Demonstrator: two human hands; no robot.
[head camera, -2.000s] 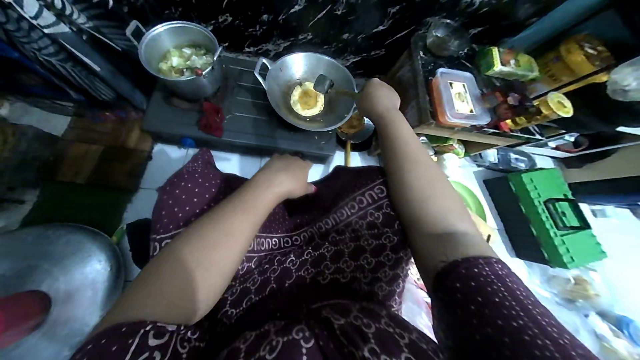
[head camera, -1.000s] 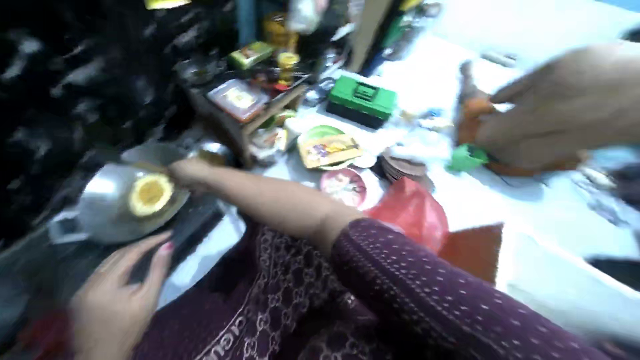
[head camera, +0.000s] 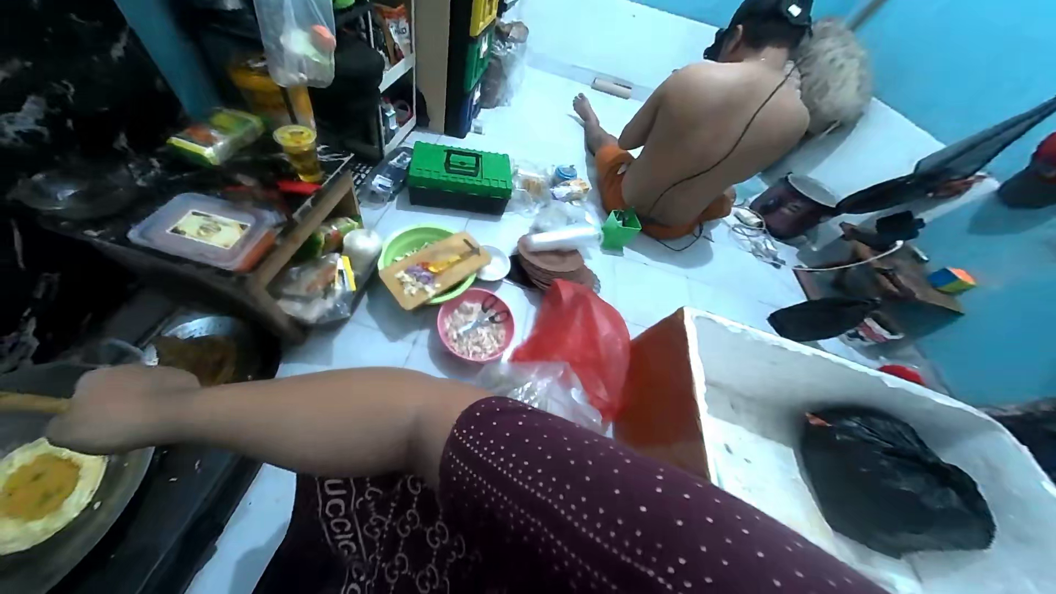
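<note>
My right hand (head camera: 128, 408) is closed around the wooden handle (head camera: 29, 403) of a cooking tool at the left edge; the tool's head is out of view. Just below that hand a round, pale-edged egg (head camera: 41, 495) with an orange middle lies in a metal wok (head camera: 103, 528), which the frame cuts off. Behind the hand, a second, smaller pan (head camera: 206, 351) holds something brown. My left hand is outside the view.
A low table (head camera: 276, 268) bears a lidded plastic box. On the tiled floor are a cutting board (head camera: 433, 268) on a green bowl, a pink bowl (head camera: 476, 351) with scissors, a green toolbox (head camera: 459, 173) and a foam box (head camera: 697, 388). Beyond sits a person (head camera: 718, 140).
The view has swung far right from the stove. My left hand, visible in both earlier frames, has left the view. My right hand keeps hold of the handle over the wok.
</note>
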